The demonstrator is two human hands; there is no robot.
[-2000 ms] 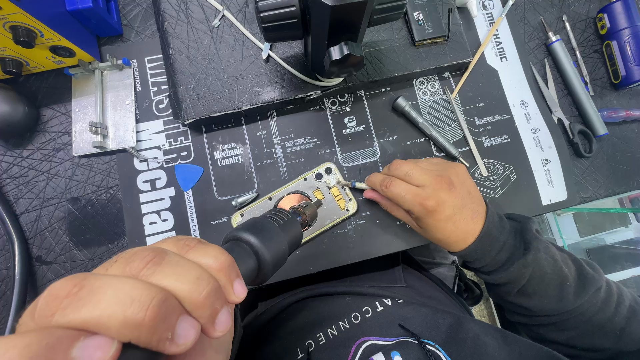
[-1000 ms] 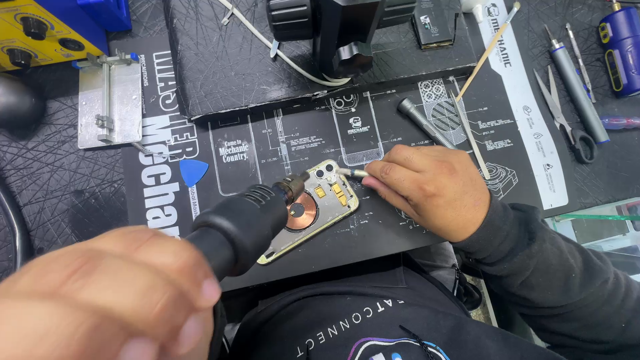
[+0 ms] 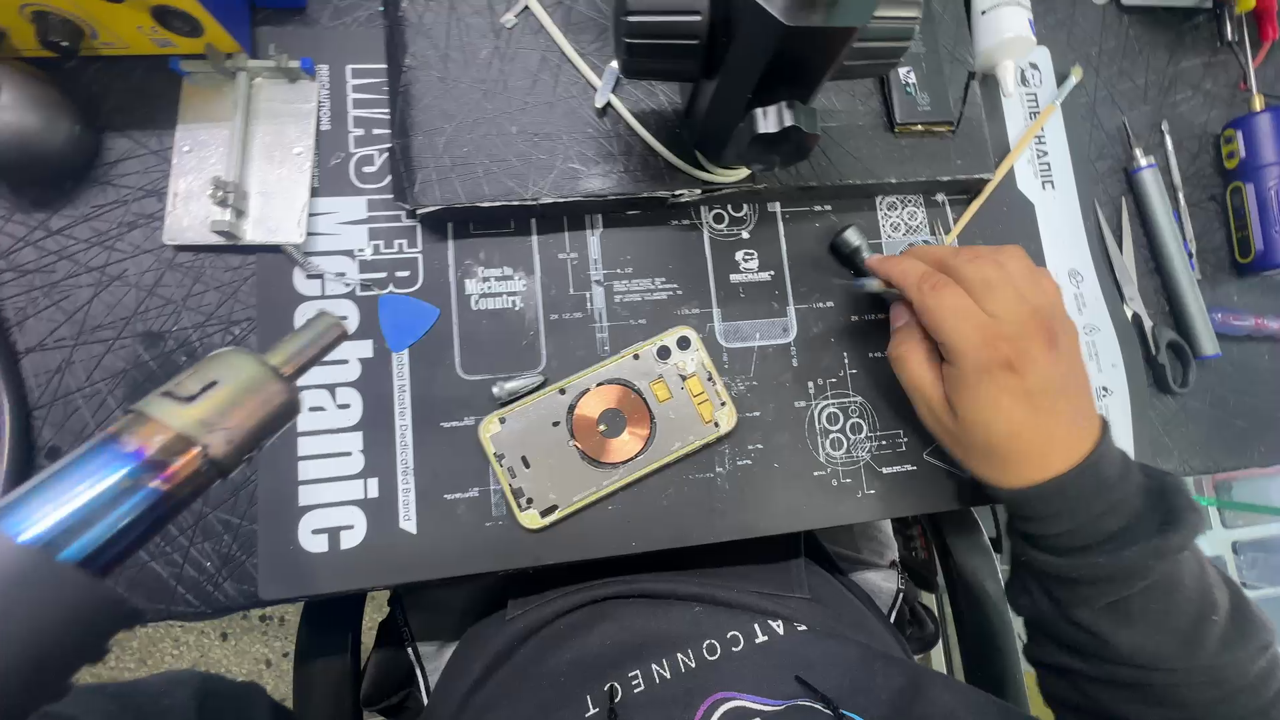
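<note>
A phone's rear housing (image 3: 610, 430), pale yellow-framed with a round copper coil, lies tilted on the black mat. From the left reaches a hot-air gun (image 3: 210, 405) with a metal nozzle, off the phone; my left hand is out of view. My right hand (image 3: 980, 350) is right of the phone over the mat, its fingertips on a blurred thin tool (image 3: 870, 286). My index fingertip meets the dark end of a thick-handled tool (image 3: 850, 248), whose rest is hidden under the hand. A small metal nozzle-like piece (image 3: 518, 387) lies beside the phone's upper left edge.
A blue triangular pick (image 3: 408, 321) and a metal clamp fixture (image 3: 240, 150) are at the left. Behind stands a black stand (image 3: 765, 80) on a raised dark platform. A wooden-handled swab or brush (image 3: 1015, 155), scissors (image 3: 1135, 290) and a grey pen-shaped tool (image 3: 1172, 260) lie at the right.
The hot-air gun has moved left, away from over the phone housing. My right hand has moved right, from the camera end of the housing to the dark thick-handled tool.
</note>
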